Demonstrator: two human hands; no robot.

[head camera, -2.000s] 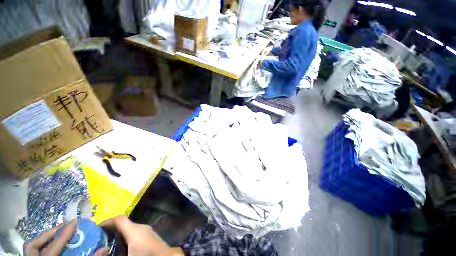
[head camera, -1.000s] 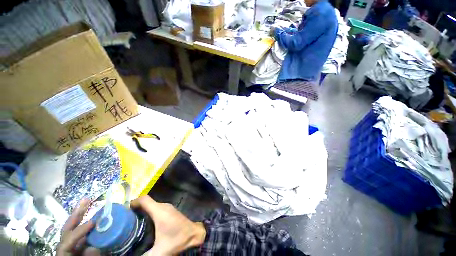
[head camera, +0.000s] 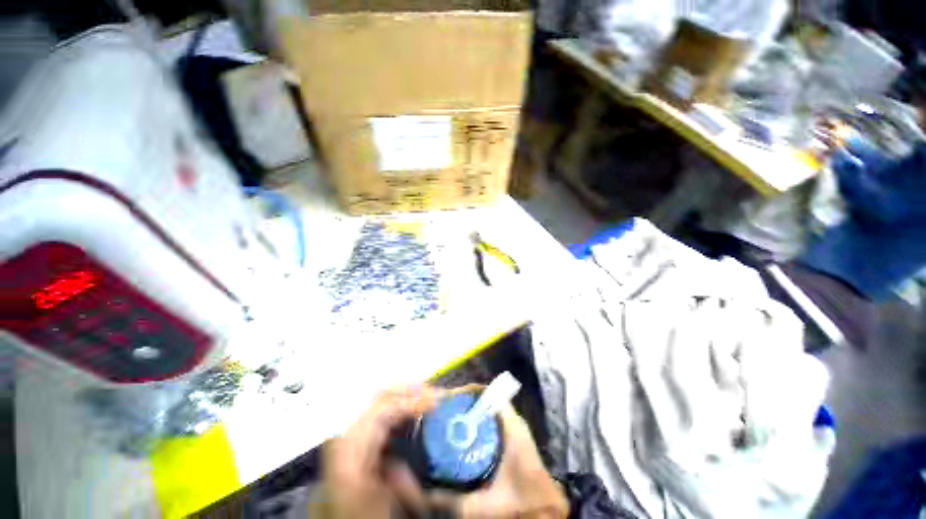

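A drinking bottle (head camera: 462, 441) with a blue lid, a pale strap and a dark body is held upright at the bottom centre, over the table's front edge. My left hand (head camera: 371, 456) is closed around its left side and is blurred. My right hand (head camera: 523, 471) is around its right side, with the sleeve cut off by the lower edge. The lid looks closed.
The button machine (head camera: 112, 203) with a lit red panel stands at left. Loose blue-silver parts (head camera: 386, 279), yellow-and-black pliers (head camera: 494, 260) and a carton (head camera: 416, 112) are on the table. Garments (head camera: 680, 375) are heaped at right. A person's blue sleeve (head camera: 873, 213) shows at far right.
The view has swung left, bringing the machine into sight. The bottle now appears nearer the picture's centre, still between both hands. The garment heap and carton have shifted right in view.
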